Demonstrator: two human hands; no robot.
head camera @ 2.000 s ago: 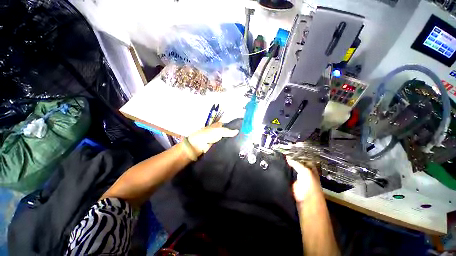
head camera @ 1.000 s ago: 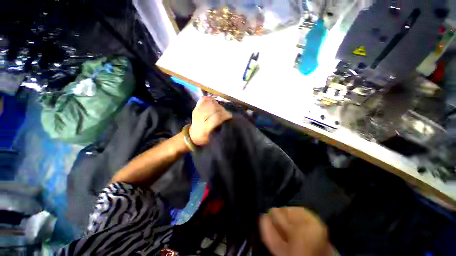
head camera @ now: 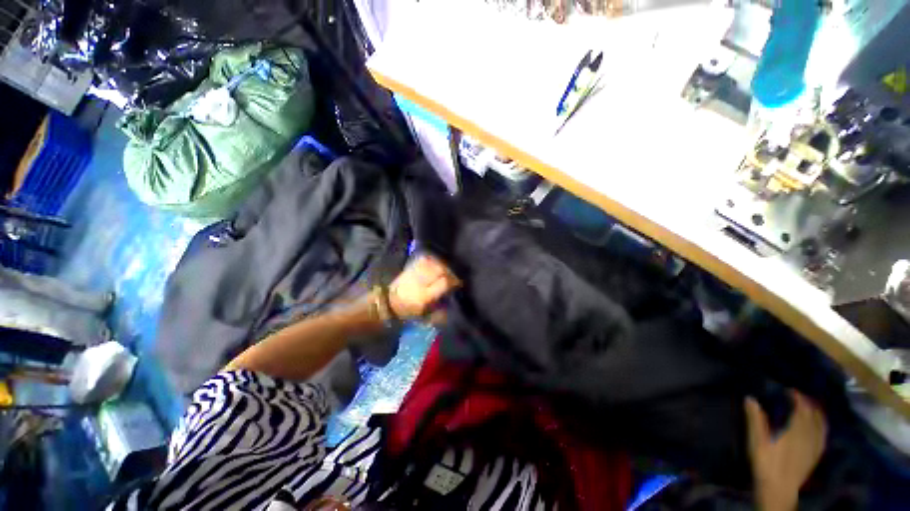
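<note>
A dark garment (head camera: 559,309) lies across my lap below the table edge. My left hand (head camera: 423,287) is closed on the garment's left end. My right hand (head camera: 788,444) rests on the dark cloth at the lower right, fingers spread; whether it grips any cloth cannot be told. The button sewing machine's clamp area (head camera: 798,165) is at the upper right with no garment under it, beside the turquoise strip (head camera: 786,50).
The white wood-edged table (head camera: 639,120) runs diagonally, with small snips (head camera: 579,85) on it. A dark garment pile (head camera: 289,250) and a green sack (head camera: 225,130) are at the left. Red cloth (head camera: 469,414) lies on my lap.
The garment has come out from the machine and down onto my lap. My left hand has gone down with it; my right hand has moved away from the machine to the lower right. The view has shifted left.
</note>
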